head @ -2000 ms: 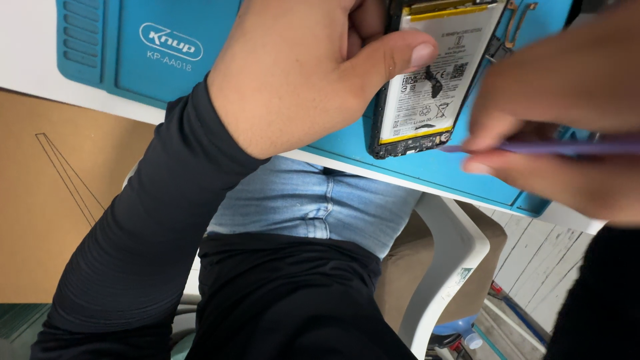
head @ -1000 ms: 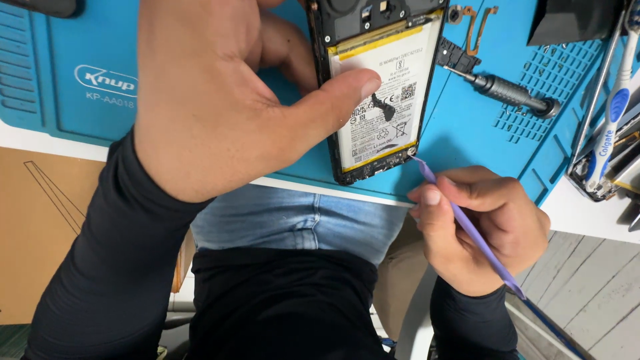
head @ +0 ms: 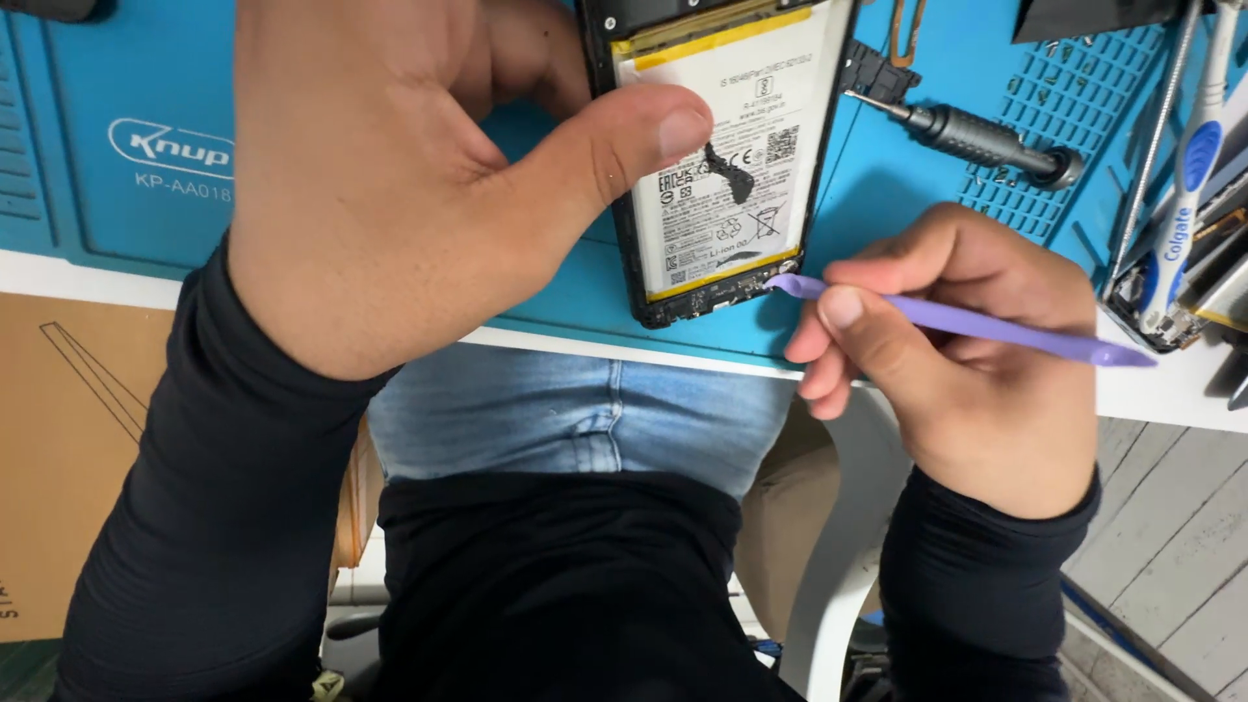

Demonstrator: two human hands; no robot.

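An opened smartphone (head: 634, 234) lies tilted over the blue repair mat, its white battery (head: 751, 107) with yellow edge strips exposed. My left hand (head: 419, 185) grips the phone by its left side, the thumb resting on the battery and the other fingers partly hidden behind. A black torn strip (head: 731, 177) sticks to the battery label. Between thumb and fingers my right hand (head: 955, 351) holds a purple plastic spudger (head: 985, 324), whose hooked tip meets the small circuit board (head: 717, 295) at the phone's lower edge, near the right corner.
Right of the phone, a precision screwdriver (head: 994, 141) lies on the blue silicone mat (head: 556, 327), by a black phone part (head: 877, 73) and small screws. Farther right are a toothbrush (head: 1185, 185), metal tweezers (head: 1155, 136) and phone parts. Cardboard (head: 78, 468) is at the left.
The spudger's handle has swung from pointing down and right to nearly level, its tip staying at the phone's lower edge. My left hand keeps its hold on the phone.
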